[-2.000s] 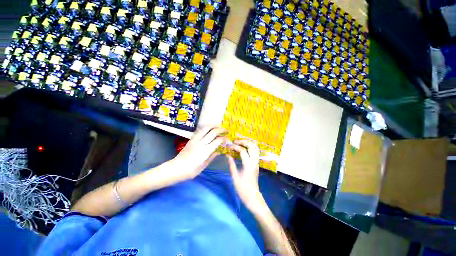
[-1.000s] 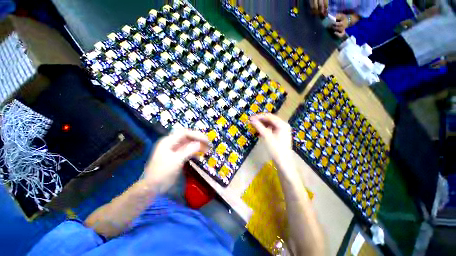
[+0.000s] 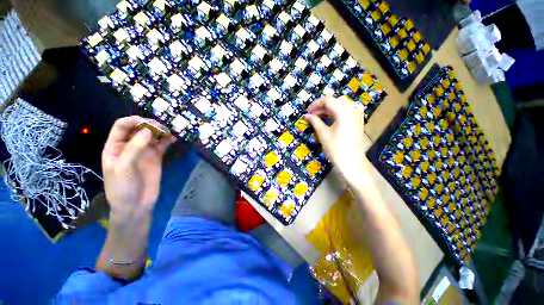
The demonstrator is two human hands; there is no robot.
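Note:
The main black tray (image 3: pixel 262 209) holds tight rows of small circuit boards. Most tops are pale; those at the near right corner and right edge carry amber tape. My right hand (image 3: pixel 340 128) is over the tray's right part, thumb and forefinger at an amber-topped board (image 3: pixel 301 123); whether it grips the tape piece is unclear. My left hand (image 3: pixel 136 158) is raised left of the tray's near edge, with small amber tape pieces (image 3: pixel 156 127) at its fingertips. The amber tape sheet (image 3: pixel 334 229) lies on the tan board, partly hidden under my right forearm.
An amber-topped tray of boards (image 3: pixel 441 155) lies to the right, with a smaller group (image 3: pixel 396 37) beyond. White plastic parts (image 3: pixel 482 44) are at the far right. White cables (image 3: pixel 42 161) are tangled at left, by a carton of white parts (image 3: pixel 17 56). A red object (image 3: pixel 247 214) is below the tray.
My hands left the tape sheet and moved to the tray. My left hand then drew back left, off the tray, while my right hand stayed over its right part. The camera view has turned and shifted.

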